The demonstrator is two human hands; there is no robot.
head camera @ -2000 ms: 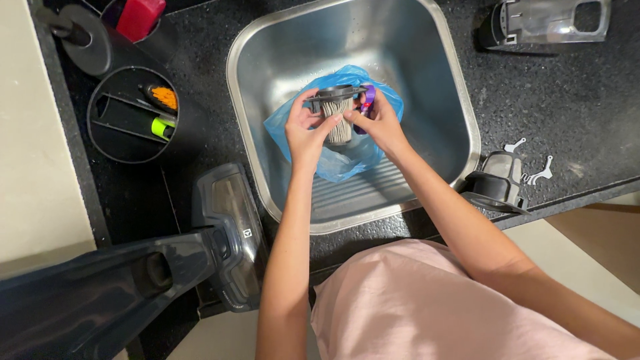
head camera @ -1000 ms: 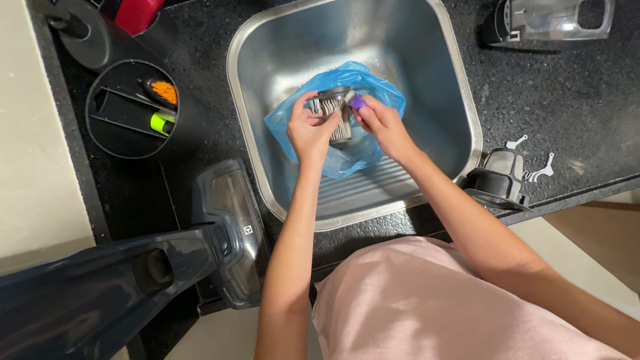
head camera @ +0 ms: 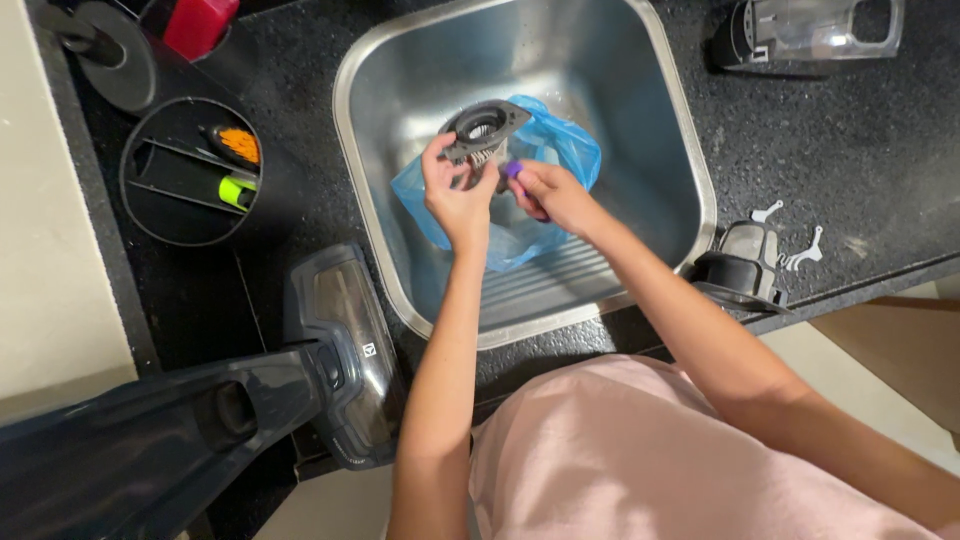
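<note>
My left hand (head camera: 459, 196) grips a pleated vacuum filter (head camera: 481, 129) with a dark plastic rim, its round opening tilted up toward the camera. Just right of it, my right hand (head camera: 551, 196) is closed on a small purple-handled tool (head camera: 514, 169), probably a brush; its working end by the pleats is blurred and partly hidden. Both hands are over an open blue plastic bag (head camera: 570, 142) lying in the stainless steel sink (head camera: 517, 334).
A stick vacuum (head camera: 262, 390) lies at the lower left. Left of the sink stands a black round bin (head camera: 191, 171) holding an orange-bristled brush (head camera: 238, 144). A clear dust container (head camera: 821, 30) and a grey filter holder (head camera: 742, 259) rest on the right counter.
The filter has tipped so that its round opening now faces the camera; before, its rim was seen more from the side. My right hand has shifted slightly away from it with the purple tool.
</note>
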